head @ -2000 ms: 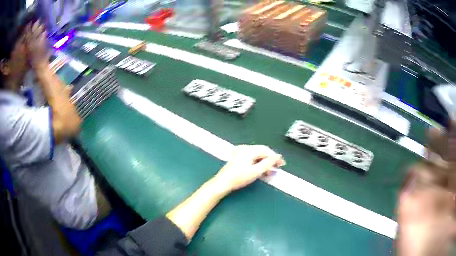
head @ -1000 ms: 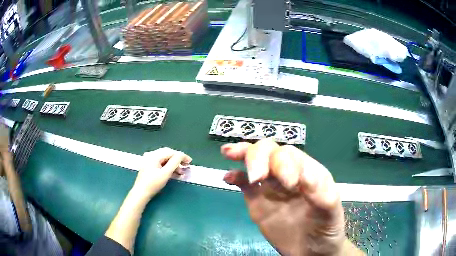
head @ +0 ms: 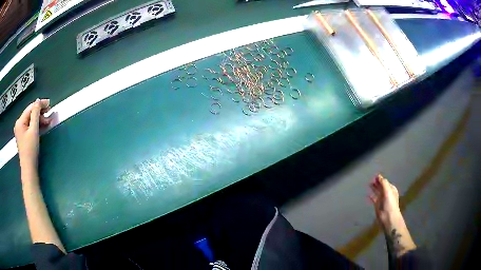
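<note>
Thin copper-coloured rings [head: 248,79] lie in a scattered, overlapping pile on the green bench. A four-position silver-grey plate [head: 125,25] with round openings lies on the green belt at upper left. A second such plate [head: 16,88] is cut off by the left edge. My left hand [head: 32,120] rests at the white strip left of the rings, fingers curled; whether it holds anything is hidden. My right hand [head: 384,196] is off the bench, above the floor at lower right, small and blurred with bent fingers; its contents are unclear.
A clear tray [head: 345,79] with several copper-coloured strips stands right of the rings. The white strip [head: 174,50] separates bench and belt. The bench's front edge [head: 211,203] runs diagonally above my dark-clothed lap. Part of a white machine base [head: 53,11] shows at upper left.
The view has swung right and down, bringing the rings and tray fully into sight. My right hand has moved from in front of the plates to beyond the bench edge. My left hand stays at the strip.
</note>
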